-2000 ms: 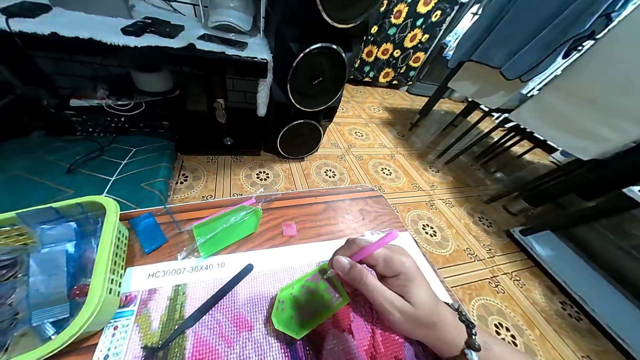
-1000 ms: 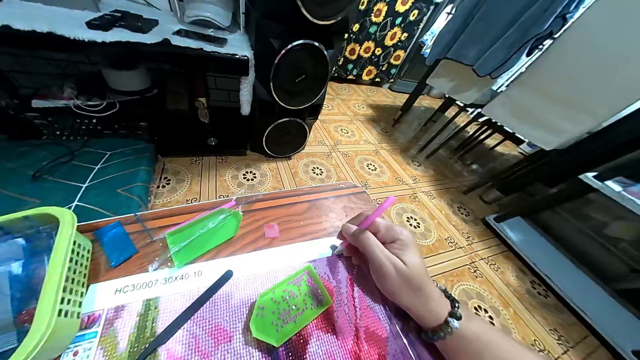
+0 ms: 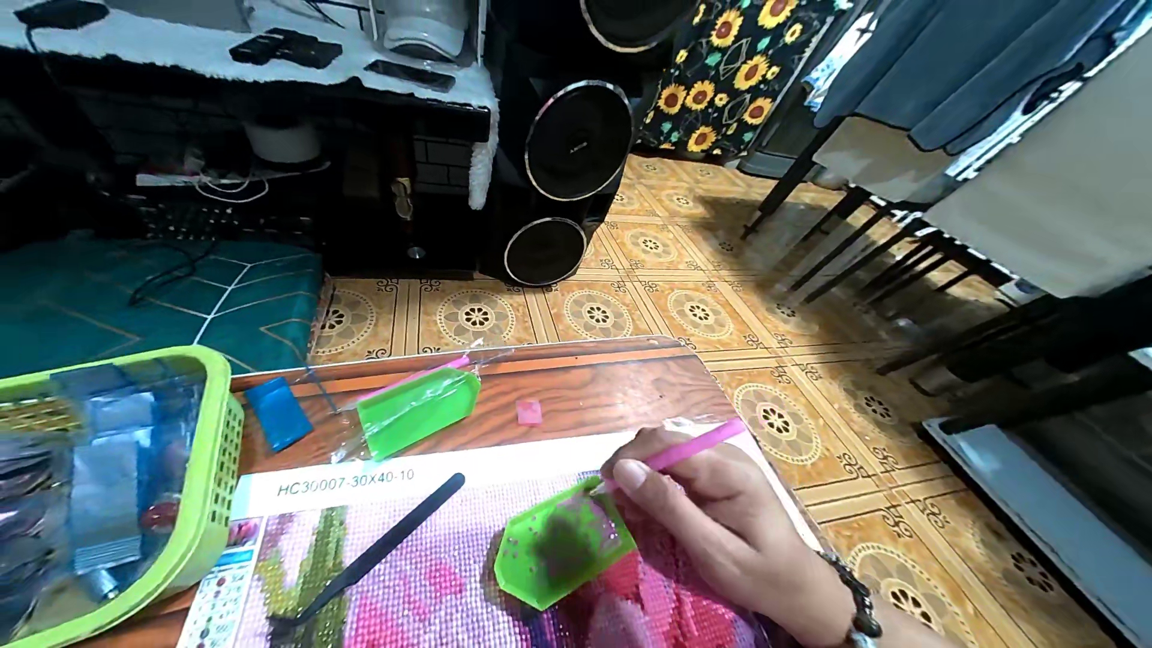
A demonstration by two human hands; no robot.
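Note:
My right hand [image 3: 711, 513], with a beaded bracelet at the wrist, holds a pink diamond-painting pen [image 3: 693, 445]. The pen's tip is at the upper right part of a green plastic tray [image 3: 562, 544] holding small beads. That tray lies on a diamond-painting canvas [image 3: 486, 504] partly covered in pink, purple and green beads. Black tweezers [image 3: 387, 544] rest on the canvas, left of the tray. Beyond the canvas lie a second green tray [image 3: 418, 414] in clear plastic and a small pink wax square [image 3: 529, 412]. My left hand is not in view.
A lime-green plastic basket [image 3: 211, 450] with packets stands at the left of the wooden table [image 3: 612, 378], beside a blue packet [image 3: 277, 414]. Past the table are a teal cushion [image 3: 153, 306], a black speaker [image 3: 580, 139], patterned floor tiles and dark-legged chairs at the right.
One second ago the pen's tip was at the canvas's upper edge, beyond the tray; my right hand has since brought it back to the tray, where it also was two seconds ago.

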